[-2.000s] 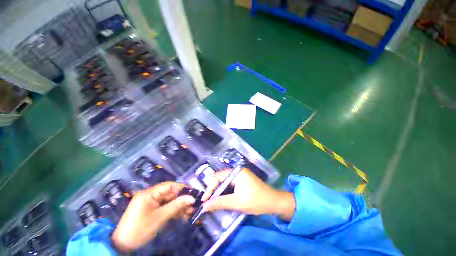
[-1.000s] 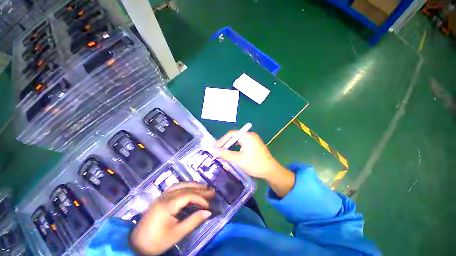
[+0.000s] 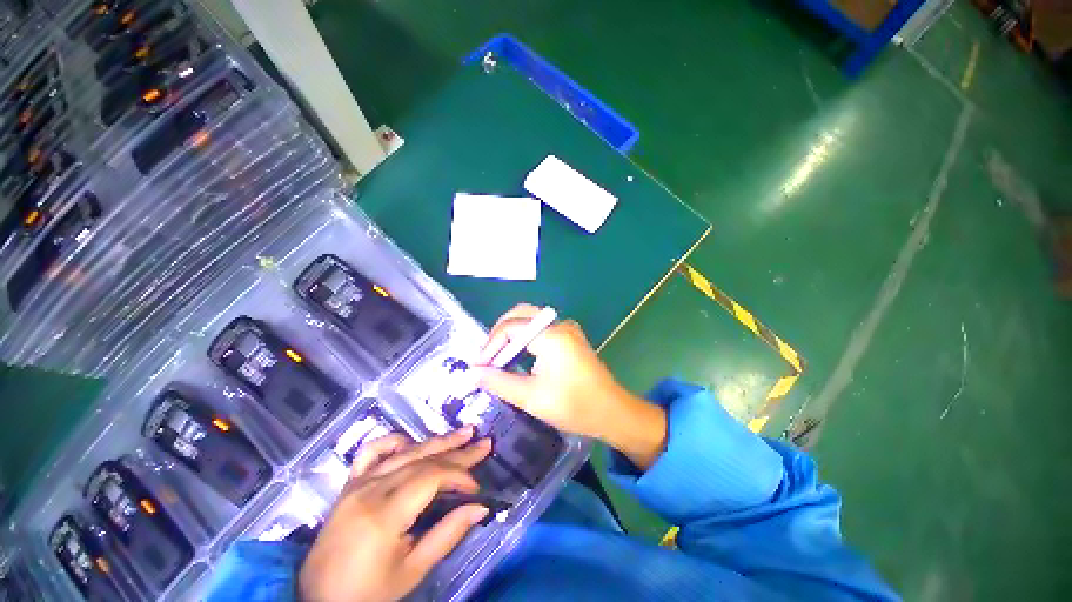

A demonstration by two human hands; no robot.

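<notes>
Black handsets (image 3: 276,374) lie in the pockets of a clear blister tray (image 3: 379,382). My right hand (image 3: 553,379) holds a slim whitish tool, perhaps tweezers (image 3: 526,334), like a pen over the handset (image 3: 517,447) in the near right pocket. Glare hides the tool's tip and the top of that handset. My left hand (image 3: 394,517) lies over the neighbouring near pocket, with fingers bent around a dark handset (image 3: 453,514), mostly hidden under the hand.
Stacked clear trays (image 3: 176,212) with handsets stand at the left beside a white post (image 3: 312,88). A white square sheet (image 3: 495,236) and a smaller white card (image 3: 571,193) lie on the green mat (image 3: 658,223). A blue strip (image 3: 564,94) edges the bench; yellow-black tape (image 3: 741,315) marks the floor.
Both hands have come from holding a handset and tool together above the tray to separate places over the near pockets. The view has shifted, moving the trays and bench leftward.
</notes>
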